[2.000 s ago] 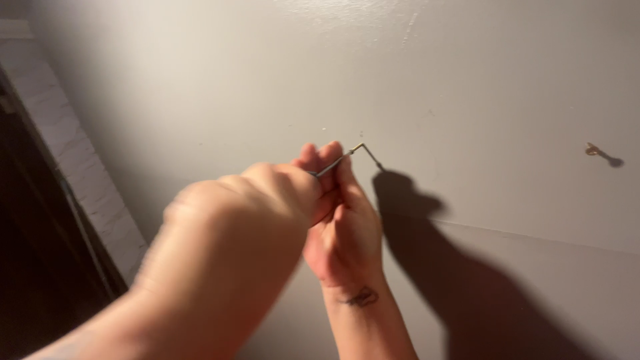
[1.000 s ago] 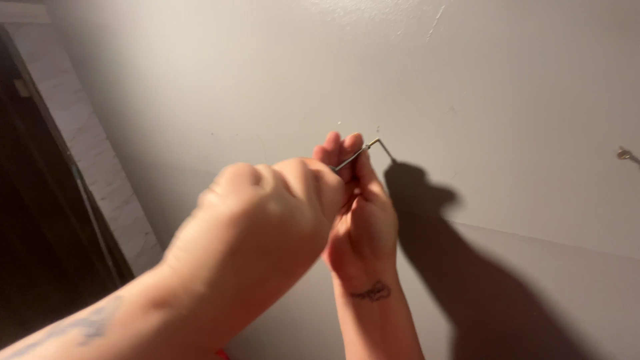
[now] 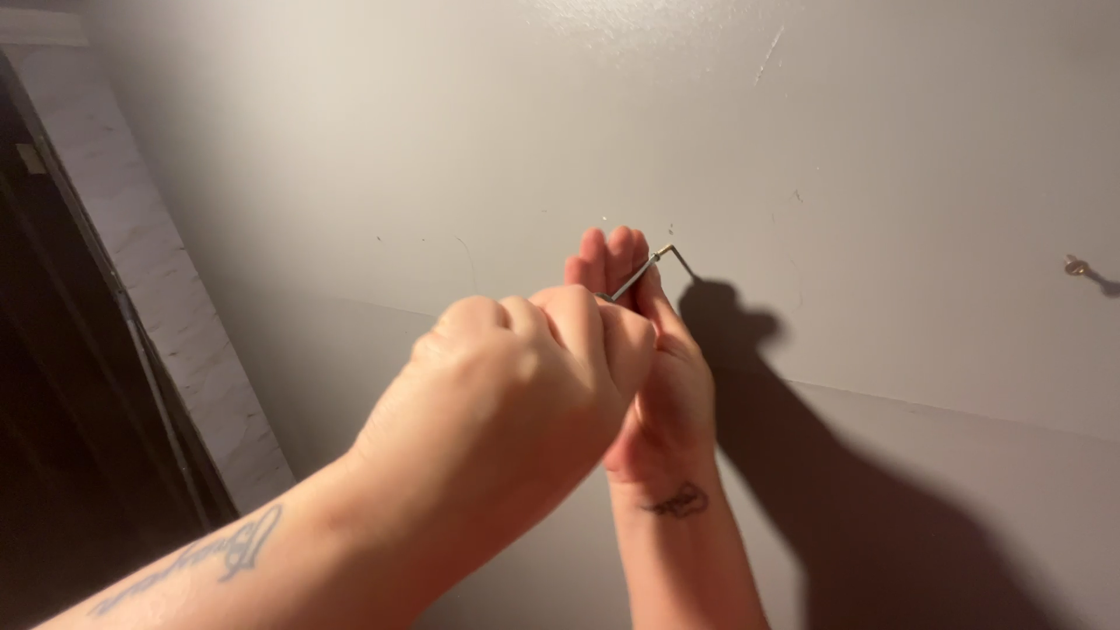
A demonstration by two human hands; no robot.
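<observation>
My left hand (image 3: 516,385) is closed in a fist, back toward me, around a tool that looks like a screwdriver; its handle is hidden. The thin metal shaft (image 3: 632,278) slants up and right from the fist to a small brass-coloured screw (image 3: 667,250), whose far end meets the grey wall (image 3: 910,219). Behind the fist is my right hand (image 3: 669,385), palm toward me and fingers extended upward. Its thumb and nearest fingers are beside the shaft's tip and the screw; whether they pinch either one cannot be seen.
A small metal hook or screw (image 3: 1076,267) sticks out of the wall at the right. A marbled trim strip (image 3: 166,262) borders a dark opening (image 3: 70,367) at the left. A faint seam crosses the wall, and my arms cast a large shadow at the right.
My left fist has turned and shifted right around the tool. My right hand stays beside the screw, which remains against the wall. The view has moved slightly.
</observation>
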